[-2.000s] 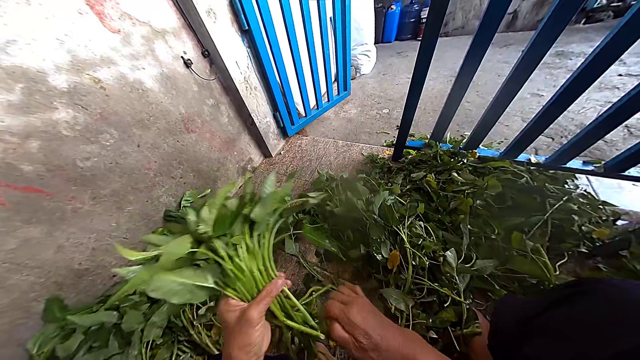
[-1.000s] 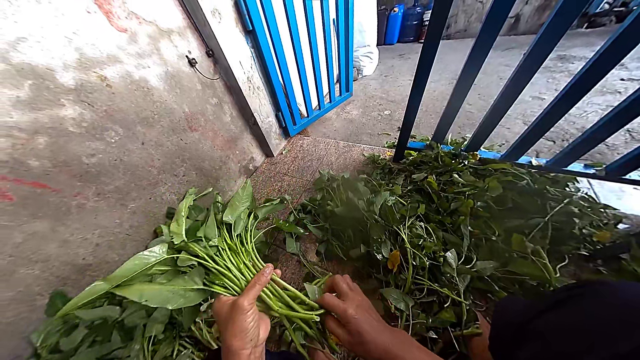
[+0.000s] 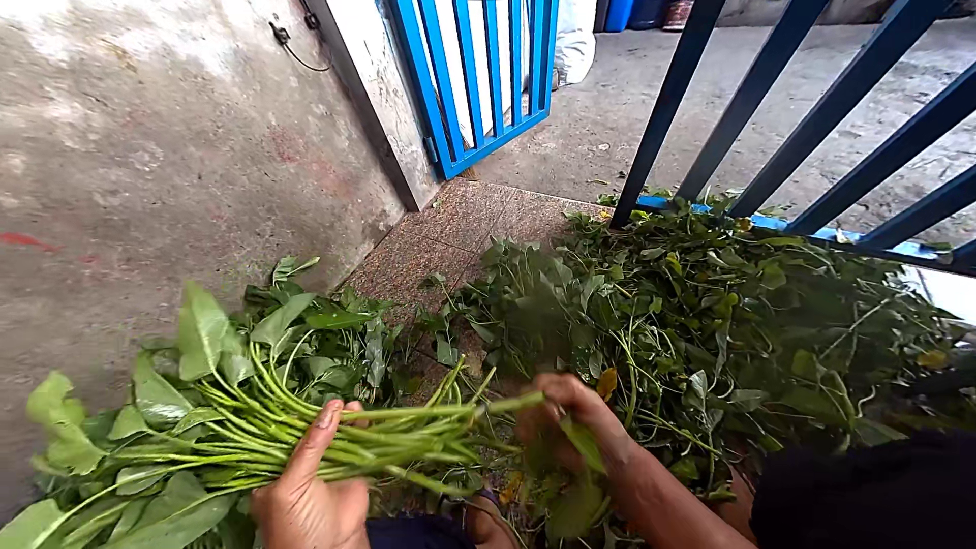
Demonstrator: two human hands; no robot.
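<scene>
A bunch of leafy green stems [image 3: 381, 438] lies across my left hand [image 3: 313, 476], which grips it around the stalks, leaves to the left and stem ends to the right. My right hand [image 3: 568, 419], partly blurred, is at the stem ends with its fingers closed on a stem and a leaf [image 3: 583, 442] hanging below. More leafy greens [image 3: 335, 335] lie under and behind the bunch by the wall. A wide heap of loose leafy stems [image 3: 686, 335] covers the floor beyond and to the right of my right hand.
A stained concrete wall [image 3: 191, 152] rises at the left. Speckled floor tiles [image 3: 427, 259] show between the piles. An open blue metal gate [image 3: 488, 145] stands at the back, and dark blue railing bars [image 3: 732, 114] slant over the heap at the right. My foot is partly visible below.
The bunch has turned so its stem ends point more to the right. My right hand has moved from low beside the stems up to their ends and now has a stem in it.
</scene>
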